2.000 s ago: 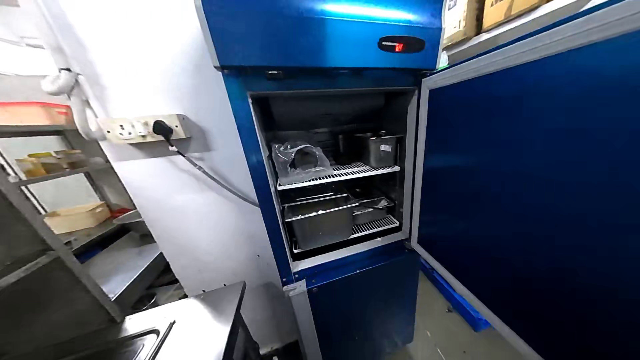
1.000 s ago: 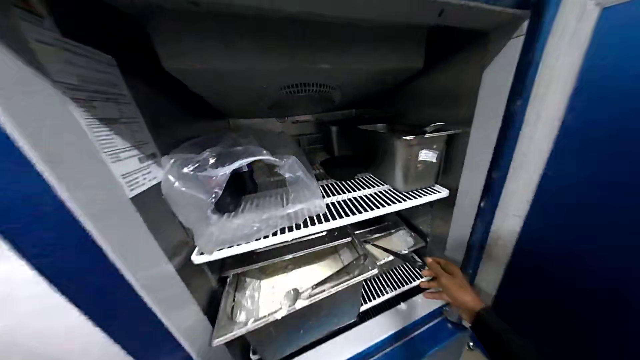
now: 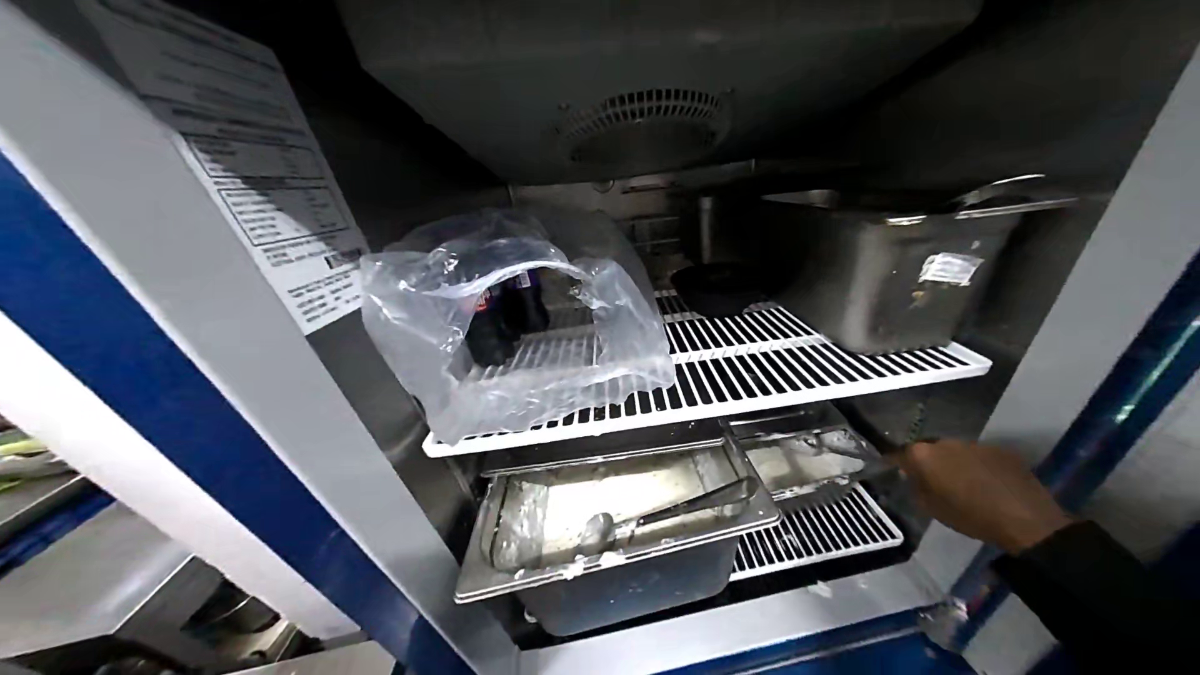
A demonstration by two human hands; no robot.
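Observation:
My right hand (image 3: 980, 492), in a dark sleeve, has its fingers closed at the right end of a small steel pan (image 3: 811, 459) with white contents, on the lower wire shelf; the exact thing gripped is blurred. Left of that pan, a larger steel pan (image 3: 637, 586) holds a white substance, with a metal spoon (image 3: 600, 532) lying in it. On the upper wire shelf (image 3: 750, 361) an open clear plastic bag (image 3: 422, 347) has dark bottles (image 3: 506, 319) inside. A deep steel container (image 3: 900, 281) stands to its right. My left hand is out of view.
The blue refrigerator's frame (image 3: 1116, 347) runs close beside my right wrist. A printed sheet (image 3: 262, 187) is on the left inner wall. A round vent (image 3: 647, 122) is above the upper shelf. Steel surfaces (image 3: 103, 572) lie outside at the lower left.
The view has moved from outside the refrigerator to close before its shelves. My right hand, by the lower shelf a second ago, now has its fingers closed at the small pan's right end.

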